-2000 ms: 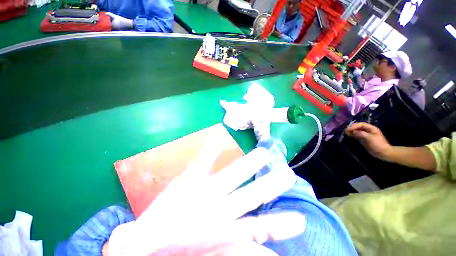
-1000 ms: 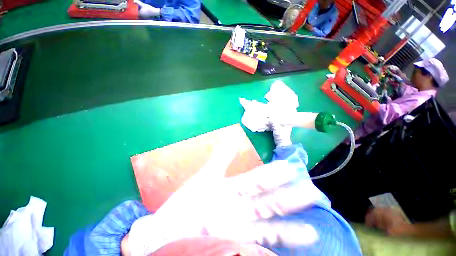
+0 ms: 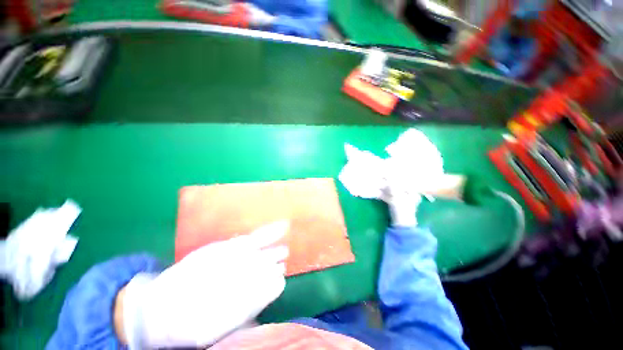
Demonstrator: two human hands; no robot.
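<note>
The red foam pad (image 3: 311,212) lies flat on the green bench with no board on it. My left hand (image 3: 205,290), in a white glove, is over the pad's near left part, empty, its fingers slightly apart. My right hand (image 3: 404,205), also gloved, is to the right of the pad around the glue cartridge (image 3: 447,186), beside a crumpled white cloth (image 3: 417,160). Its fingers merge with the cloth and the nozzle end is hidden. The green cap (image 3: 478,193) is blurred, with the air hose (image 3: 520,222) curving from it.
More white cloth (image 3: 37,249) lies at the left. On the belt (image 3: 225,78) are a board assembly in a black tray (image 3: 51,102) at left and a board on a red pad (image 3: 369,90). Red pads with heatsinks (image 3: 536,174) stand at right. A blue sleeve (image 3: 297,15) shows across the belt.
The view has turned, shifting the bench things rightward. My left hand has moved down and left off much of the pad, its fingers closer together. More of the tray on the belt shows at left.
</note>
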